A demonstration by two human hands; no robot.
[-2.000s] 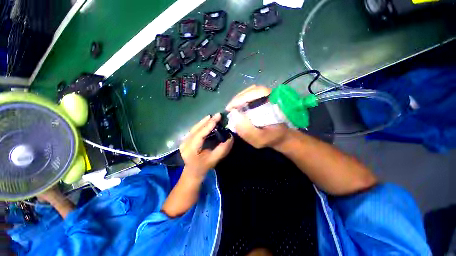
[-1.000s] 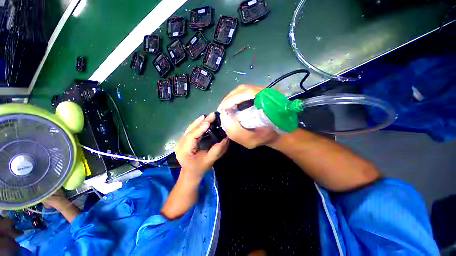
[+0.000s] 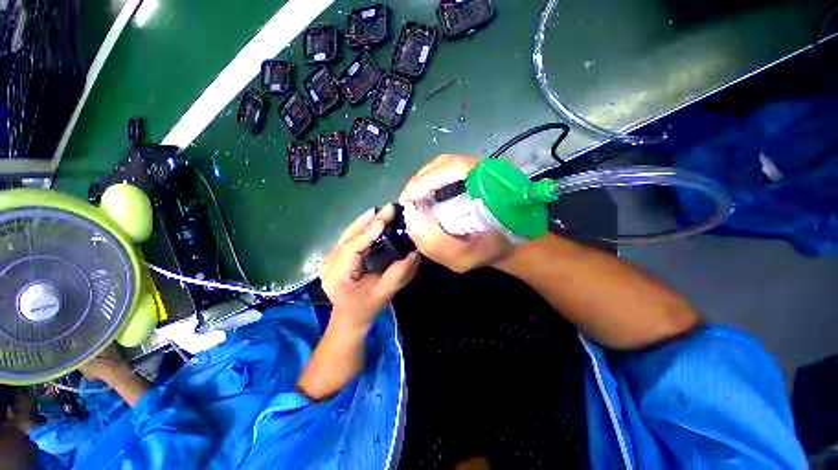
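My left hand (image 3: pixel 356 268) holds a small black housing (image 3: pixel 393 233) between thumb and fingers, open side not clearly seen. My right hand (image 3: pixel 452 220) is wrapped around the white dispensing syringe (image 3: pixel 467 215), whose bright green adapter cap (image 3: pixel 507 196) points up and right. The syringe's front end is at the held housing, but its tip is hidden by my fingers. A clear air hose (image 3: pixel 643 179) runs from the cap and loops to the right. Several black housings (image 3: pixel 358 77) lie grouped on the green bench, open sides up.
A desk fan (image 3: pixel 138 216) with a yellow-green rim stands at left, with a black device (image 3: pixel 170 220) behind it. A black cable (image 3: pixel 533 133) arches behind the syringe. Another person's arm (image 3: pixel 119 376) shows below the fan. One small black part (image 3: pixel 136 129) lies beyond the white stripe.
Over two seconds the whole view shifted slightly, moving bench and hands left in the picture. Both hands keep their holds, with the syringe still at the housing.
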